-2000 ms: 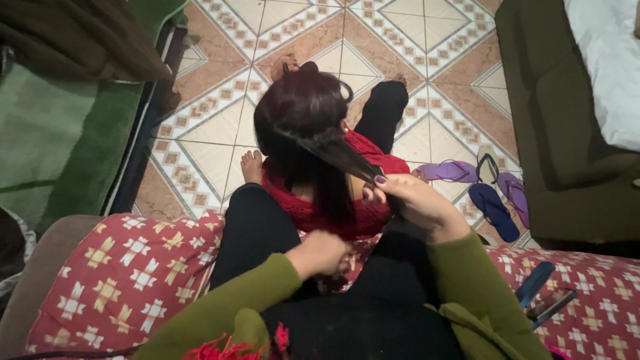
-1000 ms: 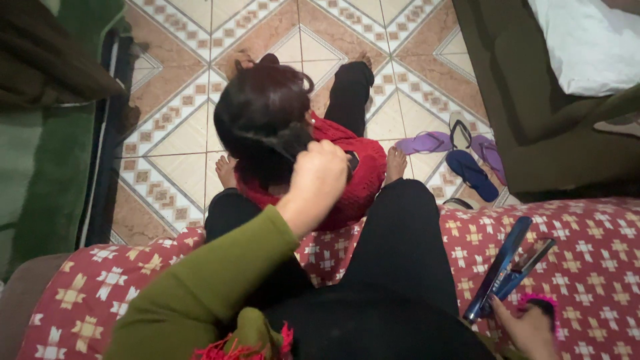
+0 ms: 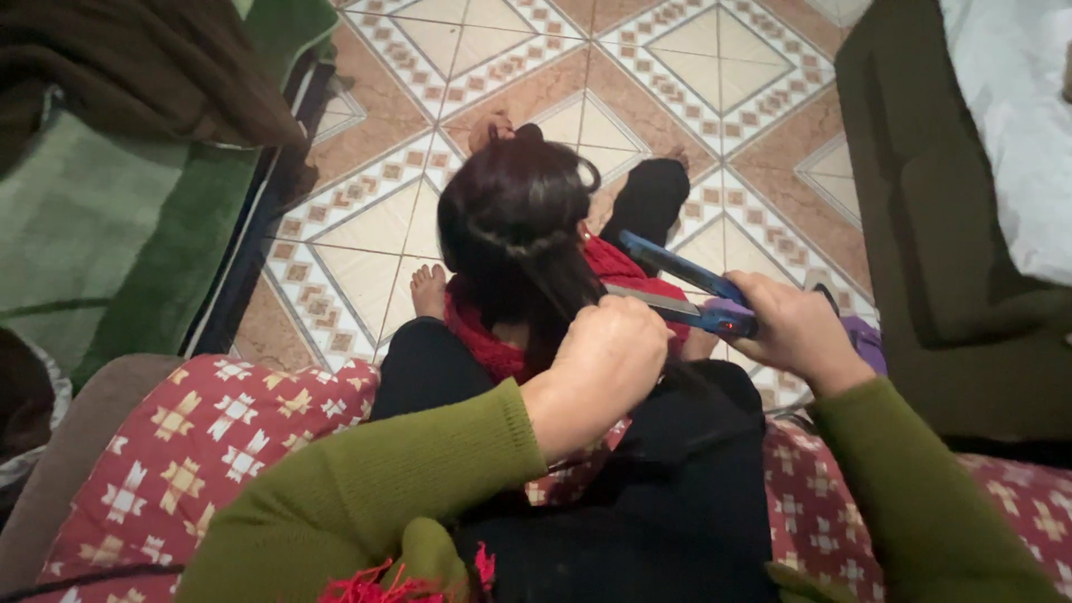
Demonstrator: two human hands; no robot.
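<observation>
A person with long dark hair [image 3: 519, 201] and a red garment [image 3: 494, 347] sits on the floor between my knees, back toward me. My left hand [image 3: 607, 360] is closed around a lock of that hair, drawn out from the back of the head. In my right hand [image 3: 791, 327] is a blue hair straightener [image 3: 682, 268], its two arms spread apart and a small red light showing near the hinge. The lower arm's plate lies just above my left hand, near the lock; whether it touches the hair is unclear.
I sit on a seat with a red patterned cover [image 3: 243, 419]. A dark olive sofa [image 3: 913, 251] with white fabric [image 3: 1017, 126] stands at right. Green bedding [image 3: 167, 243] lies at left. Purple footwear [image 3: 863, 343] shows behind my right wrist.
My right hand has lifted the hair straightener from the patterned cover beside me and brought it to the person's hair. My left hand has moved down from the back of the head, along the lock.
</observation>
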